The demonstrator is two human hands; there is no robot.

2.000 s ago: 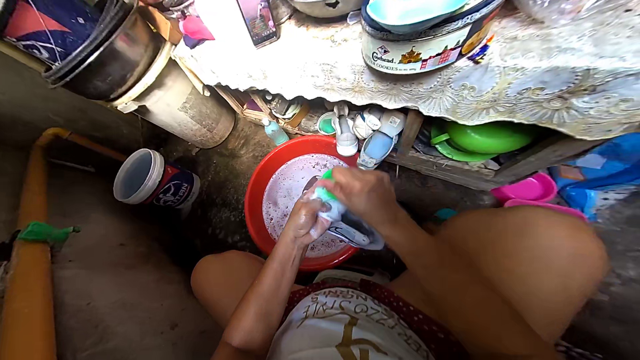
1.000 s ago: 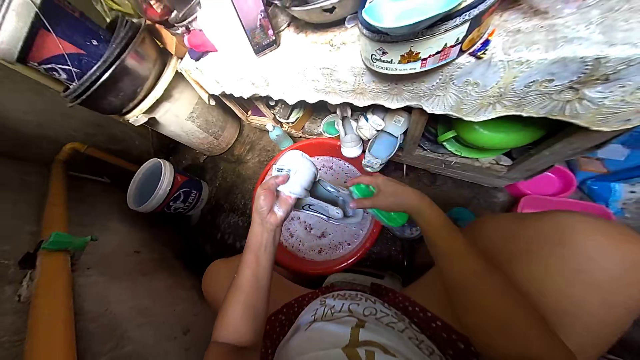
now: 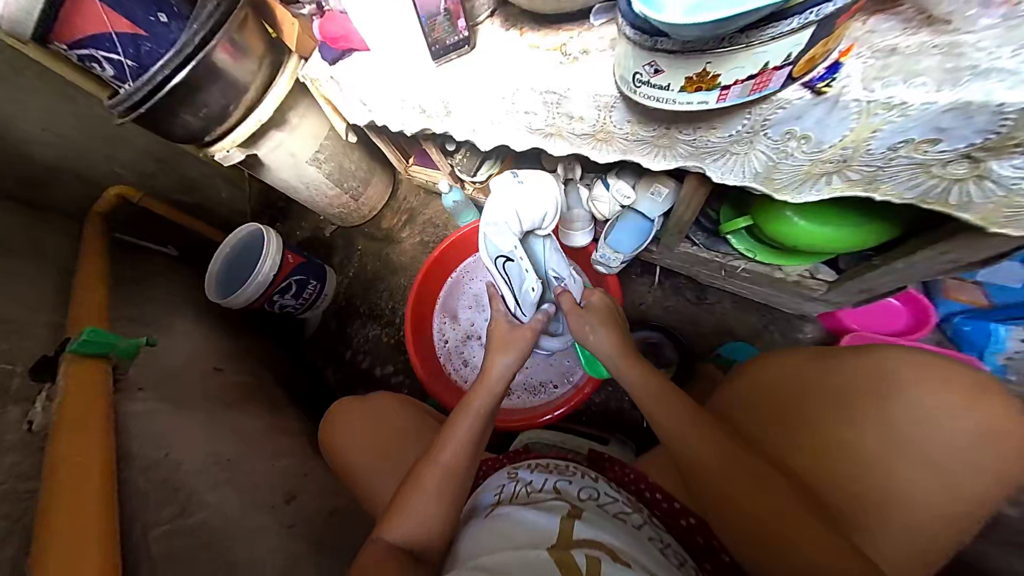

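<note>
Over a red plastic basin (image 3: 420,320) of foamy water, both my hands hold a white Nike sneaker (image 3: 508,240), its toe pointing away from me. My left hand (image 3: 512,336) grips the shoe's left side near the heel. My right hand (image 3: 596,320) is at the right side of the shoe's opening, with a green brush (image 3: 592,362) partly hidden under its palm. Foamy water (image 3: 464,328) shows around the shoe. Just beyond the basin lie other pale shoes (image 3: 628,232), and a small light-blue bottle (image 3: 458,202) stands at its far left.
A white-and-blue paint bucket (image 3: 268,268) stands to the left, near an orange pipe (image 3: 80,456) with a green valve (image 3: 108,344). Beyond is a cloth-covered table (image 3: 544,88) bearing a phone (image 3: 444,28) and a cookie tin (image 3: 704,76). Green basins (image 3: 824,224) sit beneath; pink basins (image 3: 888,314) lie right.
The white shoe has turned and been raised, its side and opening now facing me. My right hand has come to the shoe with the green brush; a second ago they were apart.
</note>
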